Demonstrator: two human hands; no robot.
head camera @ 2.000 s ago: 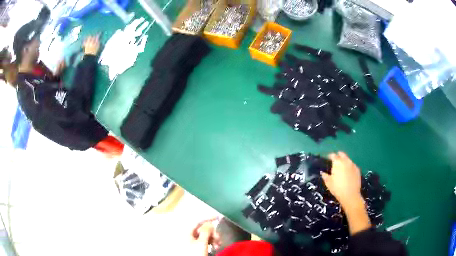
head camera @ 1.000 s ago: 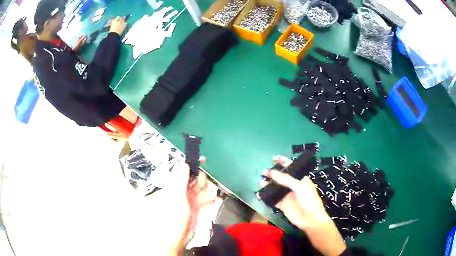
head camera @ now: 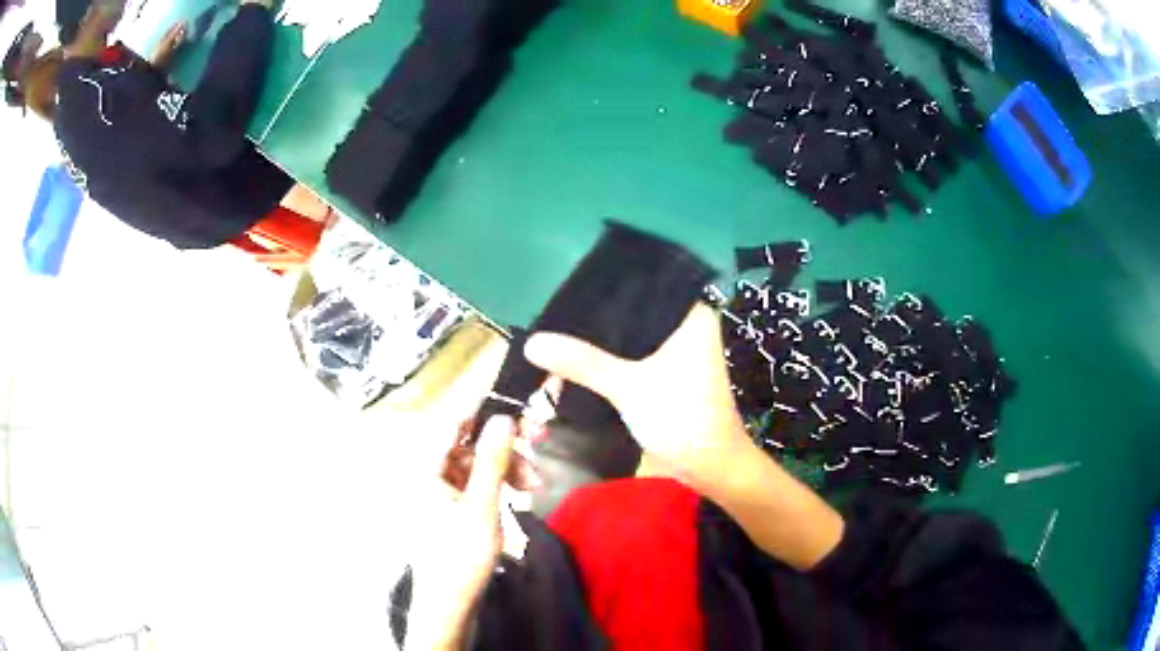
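My right hand (head camera: 668, 394) holds a bunch of flat black straps (head camera: 621, 295) in front of me, thumb on top. My left hand (head camera: 483, 477) is beside it, lower left, gripping a black strap with a silver end (head camera: 509, 388); its fingers are partly blurred against the bright floor. The strap's upper part touches or overlaps the bunch. A near heap of black straps with silver fittings (head camera: 865, 382) lies on the green bench, right of my right hand. A farther heap (head camera: 840, 115) shows less silver.
A long row of stacked black straps (head camera: 433, 102) lies at upper left. A blue bin (head camera: 1039, 149), an orange box (head camera: 720, 13) and a bag of fittings (head camera: 948, 23) are farther off. Thin tools (head camera: 1043, 472) lie right. A coworker (head camera: 165, 140) sits left; an open carton (head camera: 439, 369) stands below the bench edge.
My right hand has gone from the near heap to in front of me with a strap bunch. My left hand has come up with a strap, and both hands are now close together.
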